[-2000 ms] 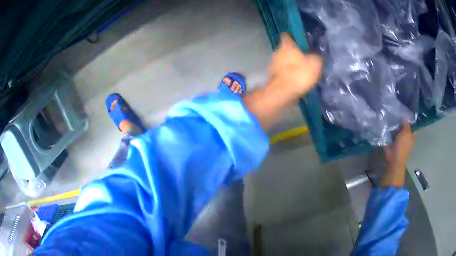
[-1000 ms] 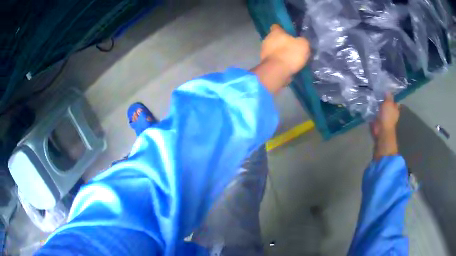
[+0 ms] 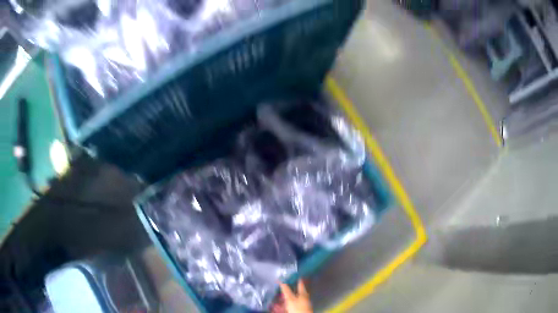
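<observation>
A dark green-teal crate (image 3: pixel 379 183) sits on the floor in the middle of the view. It is full of dark pieces in clear crinkled plastic bags (image 3: pixel 306 208). My right hand (image 3: pixel 295 301) is at the bottom edge of the view, blurred and cut off, with its fingers on the crate's near rim. My left hand is out of view.
Another teal crate (image 3: pixel 208 73) with bagged pieces stands higher behind, at the upper left. A green bench top (image 3: pixel 40 147) with a dark corded tool (image 3: pixel 22 134) is at the left. A pale stool seat (image 3: pixel 73 290) is at the lower left. Yellow lines (image 3: pixel 391 174) mark the grey floor.
The view has swung round to the bench and the second crate. The bagged crate now lies beside that crate, inside a yellow line. My left hand has left the view.
</observation>
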